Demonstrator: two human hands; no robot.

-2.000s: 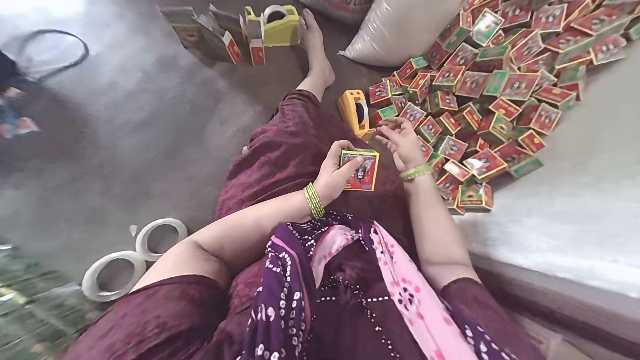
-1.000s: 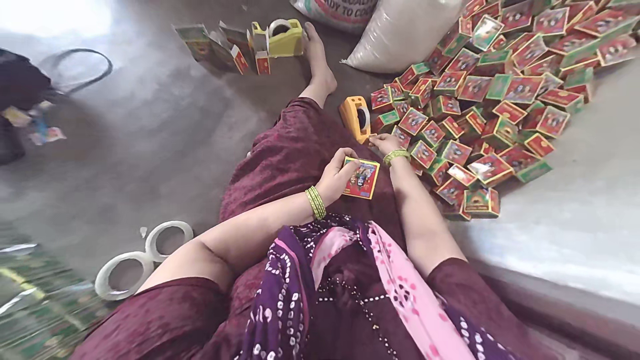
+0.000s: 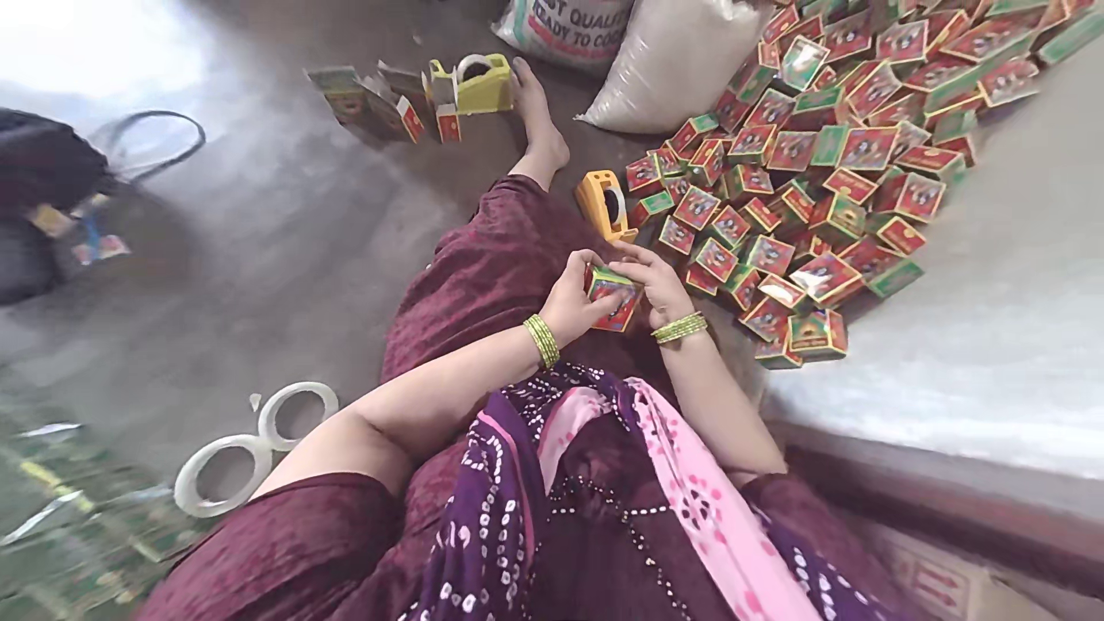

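A small red and green printed carton is held upright over my lap. My left hand grips it from the left, thumb across its front face. My right hand touches the carton's top right edge with its fingertips; whether a piece of tape lies under them is too small to tell. Just beyond my right hand, an orange tape dispenser with a roll in it stands beside my leg.
Many similar cartons lie heaped at the right. White sacks stand ahead. A yellow-green tape dispenser is by my foot, near partly open cartons. Two tape rolls lie at the lower left, a black bag at the far left.
My right hand has moved from the front of the orange tape dispenser back to the carton. My left hand still holds the carton, now tilted so that its green top edge shows.
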